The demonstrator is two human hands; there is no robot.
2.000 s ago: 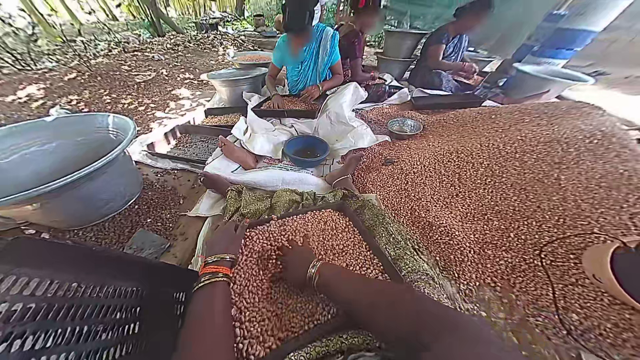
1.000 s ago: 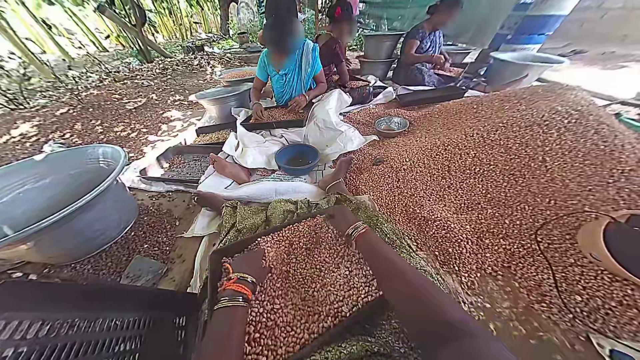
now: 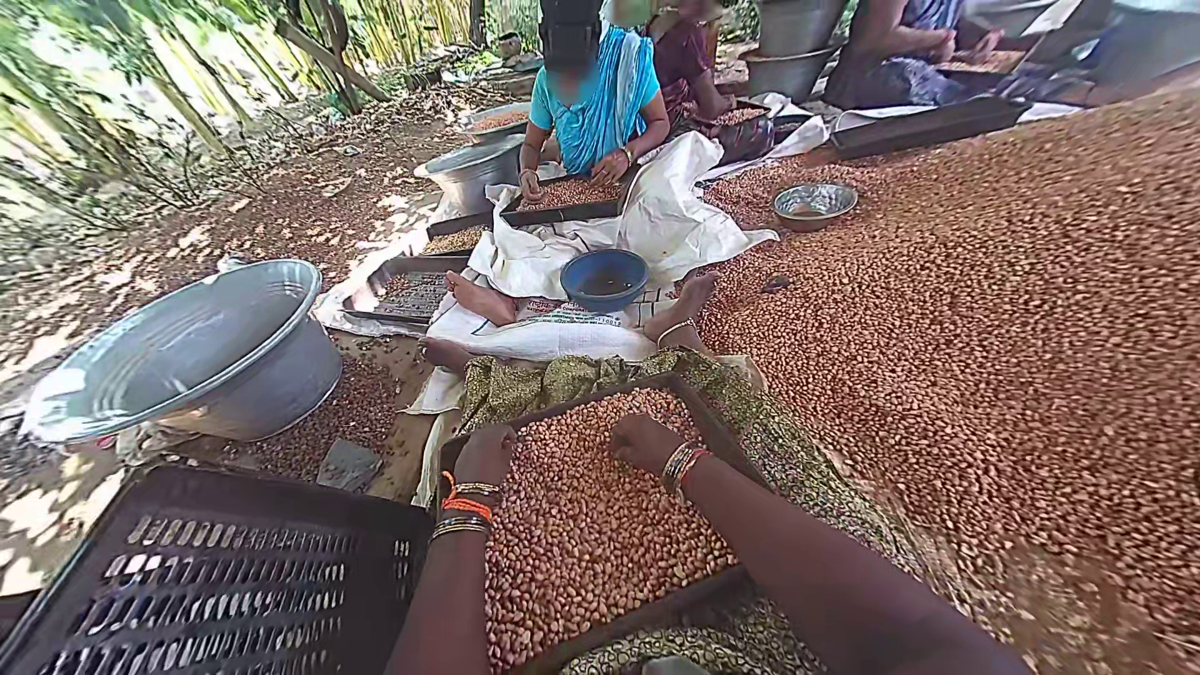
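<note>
A dark rectangular tray (image 3: 712,427) filled with reddish-brown nuts or seeds (image 3: 600,525) rests on my lap, over a green patterned cloth (image 3: 797,469). My left hand (image 3: 486,455) is at the tray's upper left corner, its fingers curled down near the rim. Over the upper right part of the nuts is my right hand (image 3: 645,442), fingers bent down and touching or just above them. Whether either hand grips anything is hidden by the backs of the hands. Both wrists wear bangles.
A large metal tub (image 3: 253,375) and a black slotted crate (image 3: 225,562) stand at left. A heap of nuts (image 3: 984,347) covers the right side. Ahead are a blue bowl (image 3: 605,281), a metal bowl (image 3: 816,204), white sacks (image 3: 562,339) and people seated with trays.
My right hand has moved back from the tray's far edge to over the nuts. My left hand has moved forward to the tray's upper left corner.
</note>
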